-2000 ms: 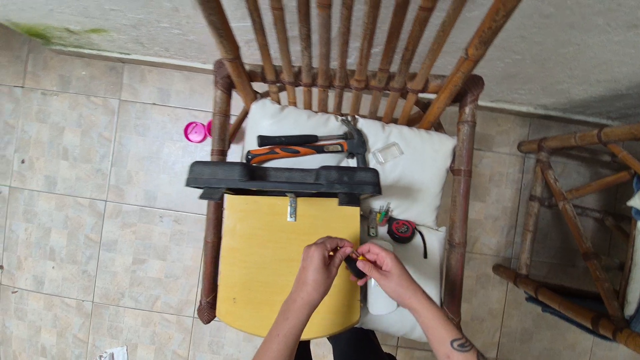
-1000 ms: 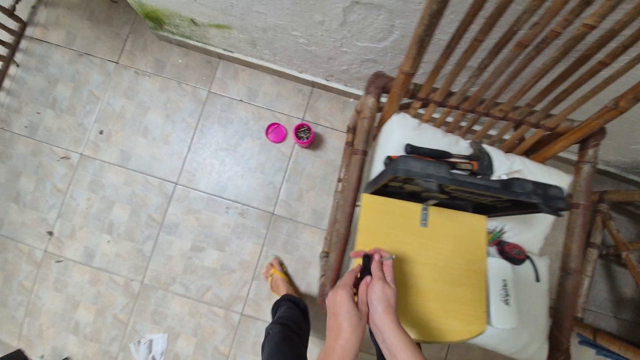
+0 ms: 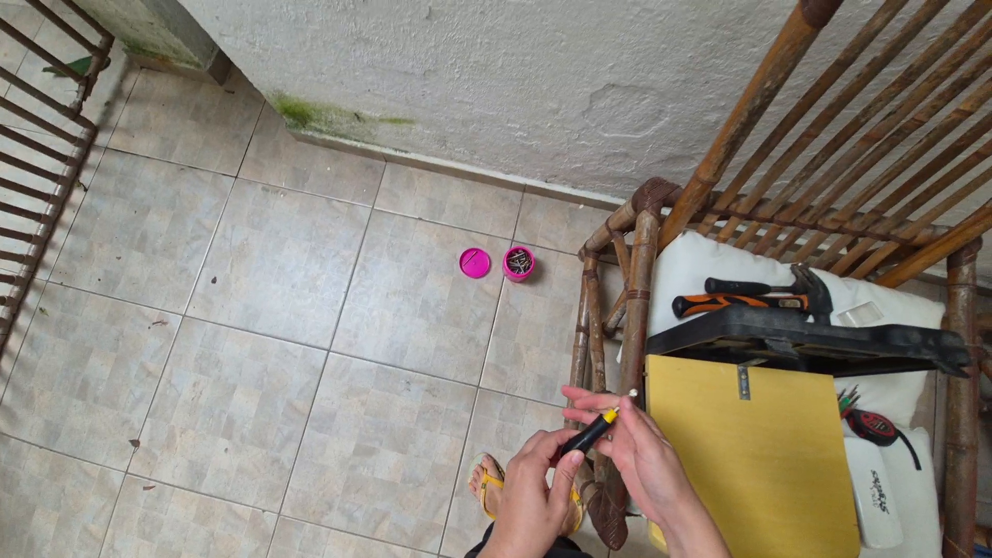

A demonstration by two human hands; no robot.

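Observation:
My left hand [image 3: 539,484] grips the black handle of a small black and yellow tool [image 3: 590,432], likely a screwdriver. Around its tip are the fingers of my right hand [image 3: 639,449], with a small whitish piece [image 3: 633,393] at the fingertips; its kind is unclear. Beside my right hand lies a yellow board [image 3: 744,449] with a small metal bracket [image 3: 744,383] near its top edge. A black plastic part [image 3: 798,337] stands along that edge. On the floor are a pink container [image 3: 519,264] of screws or nails and its pink lid [image 3: 475,263].
A bamboo chair [image 3: 639,279] with white cushions [image 3: 690,271] bears the board, an orange and black hammer [image 3: 744,304], a second black handle [image 3: 732,287], a tape measure [image 3: 873,426] and a white case [image 3: 876,492] bearing writing. A wall [image 3: 480,101] rises behind.
The view has swung left toward the floor. My hands, over the yellow board two seconds ago, are now at its left edge by the chair's arm, and my right fingers have spread.

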